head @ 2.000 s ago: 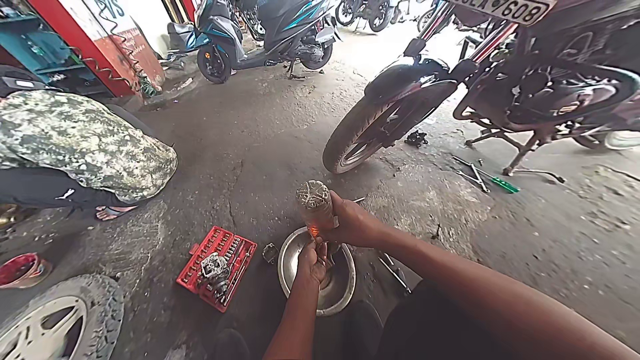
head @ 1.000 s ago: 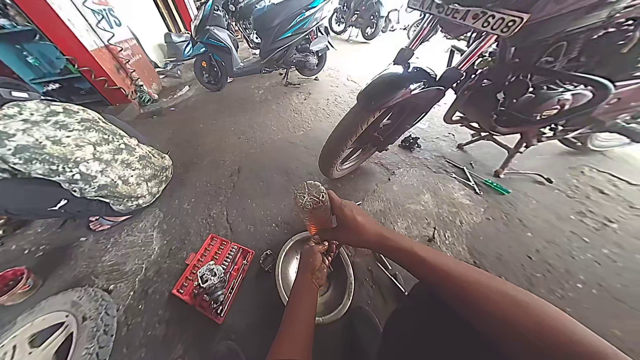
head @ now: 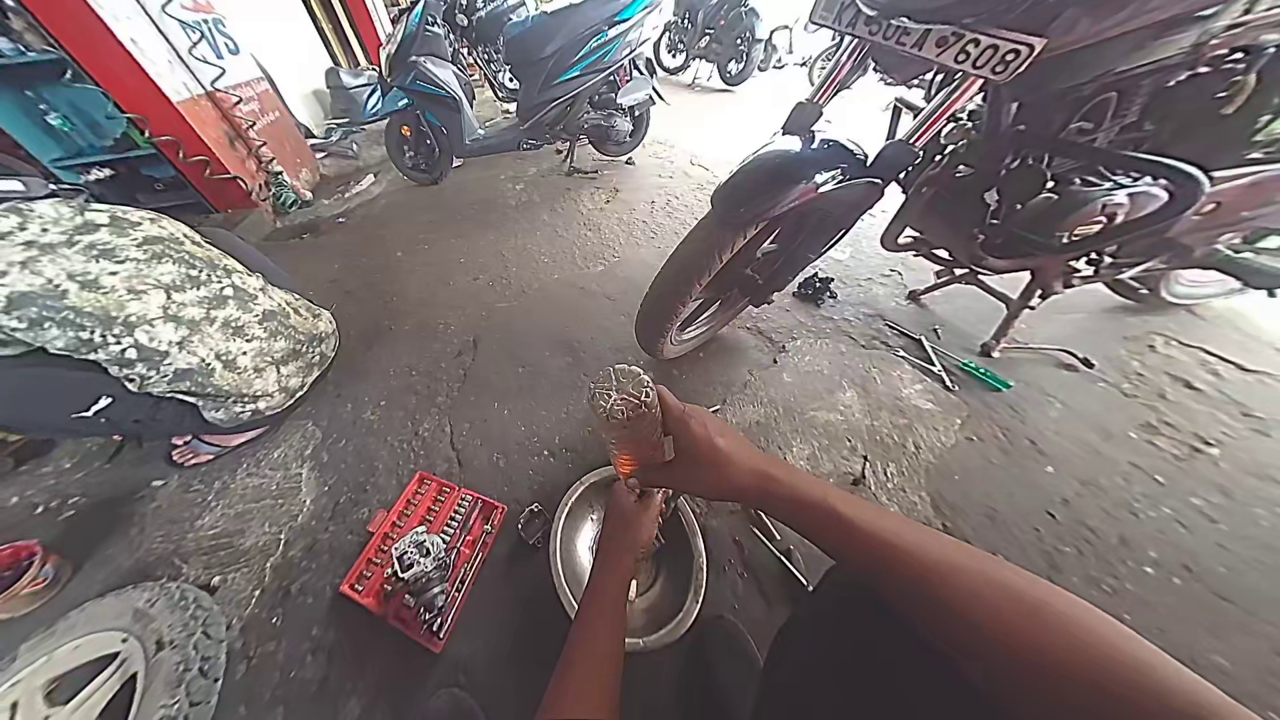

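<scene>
My right hand [head: 705, 445] is wrapped around a clear plastic bottle [head: 628, 410], which is tilted with its base up over a round metal bowl [head: 572, 560] on the floor. Just below, my left hand [head: 630, 515] is closed near the bottle's lower end; whether it grips the bottle's neck or a small part cannot be told. Orange liquid or colour shows inside the bottle. Left of the bowl lies an open red socket set case [head: 385, 525] with a metal engine or carburetor part [head: 420, 560] on top. A small metal part [head: 534, 524] sits between case and bowl.
A motorcycle's front wheel [head: 690, 290] stands ahead. Wrenches and a green-handled screwdriver [head: 985, 375] lie at the right, more metal tools [head: 782, 550] beside the bowl. A loose wheel [head: 120, 650] is at the lower left; a person in a patterned shirt [head: 170, 300] is at the left. A scooter [head: 520, 90] stands behind.
</scene>
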